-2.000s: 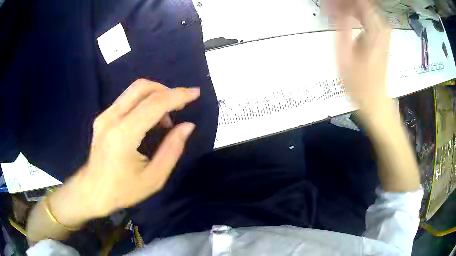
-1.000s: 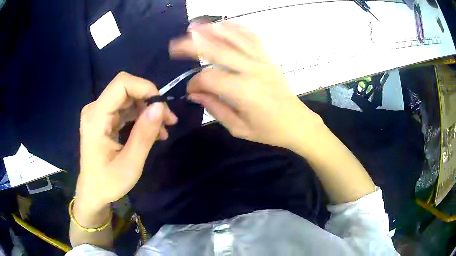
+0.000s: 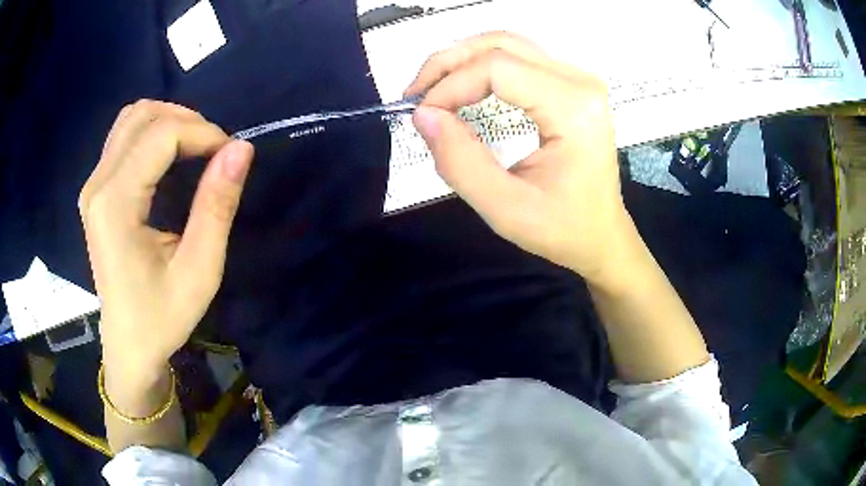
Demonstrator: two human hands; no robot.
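A thin white-grey ribbon loop (image 3: 318, 118) is stretched between both hands, above the dark navy cloth. Tiny white print shows just below it. My left hand (image 3: 166, 195) pinches its left end between thumb and forefinger. My right hand (image 3: 527, 142) pinches its right end over the cloth's right edge and the white table. The navy cloth (image 3: 285, 57) covers the left part of the table. A small white paper tag (image 3: 197, 36) lies on it at the upper left.
The white table (image 3: 665, 57) has black ruler marks along its near edge. A dark-reddish thin tool (image 3: 802, 38) lies at the far right. Black and green snips (image 3: 693, 150) lie on a grey-white patch right of the lap. White paper (image 3: 46, 296) is at the left.
My right hand has come from the right side of the table to the ribbon. Both hands have moved apart, the ribbon is now drawn out nearly straight, and my left hand has shifted left.
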